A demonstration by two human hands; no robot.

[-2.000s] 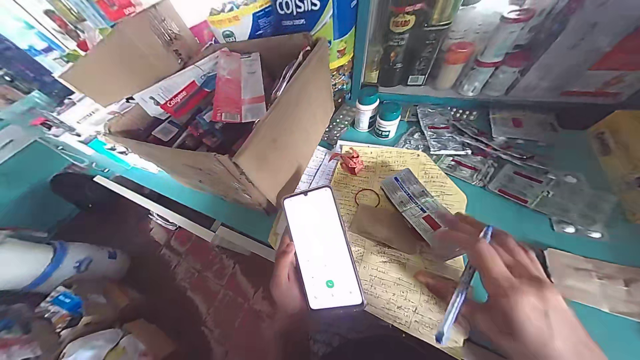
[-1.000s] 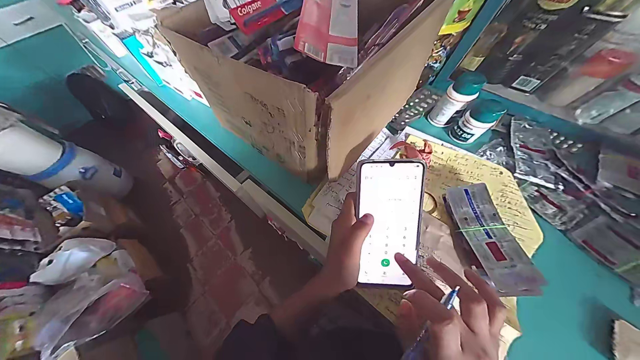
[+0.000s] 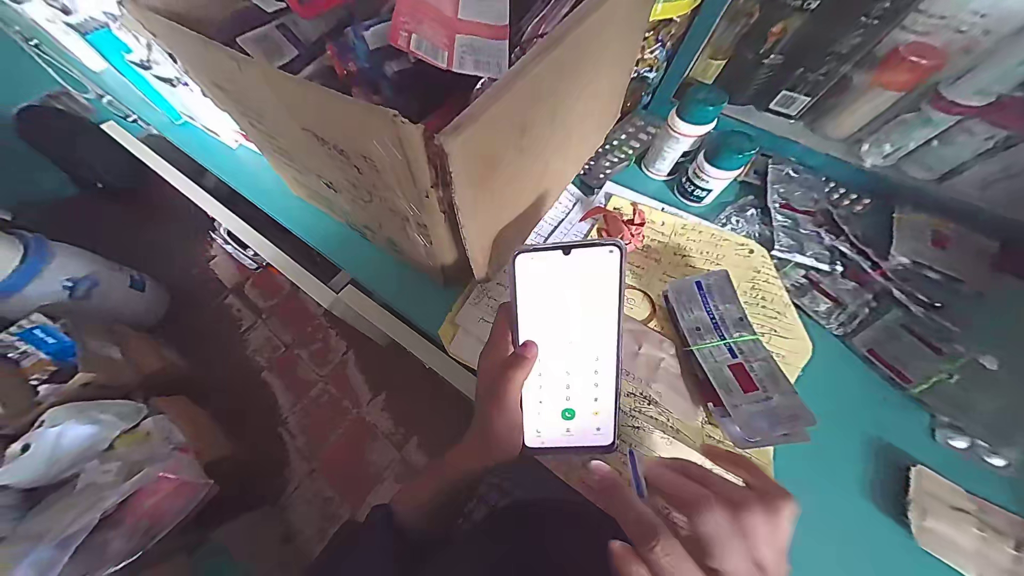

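Note:
My left hand (image 3: 500, 392) grips a smartphone (image 3: 568, 344) upright, its thumb on the left edge; the bright screen shows a dial pad. Below and right of the phone is my right hand (image 3: 704, 504), partly blurred, with a blue pen (image 3: 636, 474) held among its fingers and the index finger extended. Yellow paper sheets (image 3: 720, 248) with handwriting lie under both. On them, right of the phone, rests a bundle of blister packs (image 3: 740, 360) bound by a green rubber band. A brown rubber band (image 3: 640, 306) and a crumpled red scrap (image 3: 624, 226) lie nearby.
An open cardboard box (image 3: 336, 152) full of packets stands on the teal counter (image 3: 848, 448). Behind the papers are two white bottles with green caps (image 3: 712, 168). More blister packs (image 3: 824, 296) lie at right, beside a brown paper packet (image 3: 968, 520). Plastic bags (image 3: 104, 480) sit lower left.
Two seconds ago my right hand was over the blister bundle; one second ago its finger was at the phone's dial pad. Now it is lower, away from the screen. The view has shifted closer.

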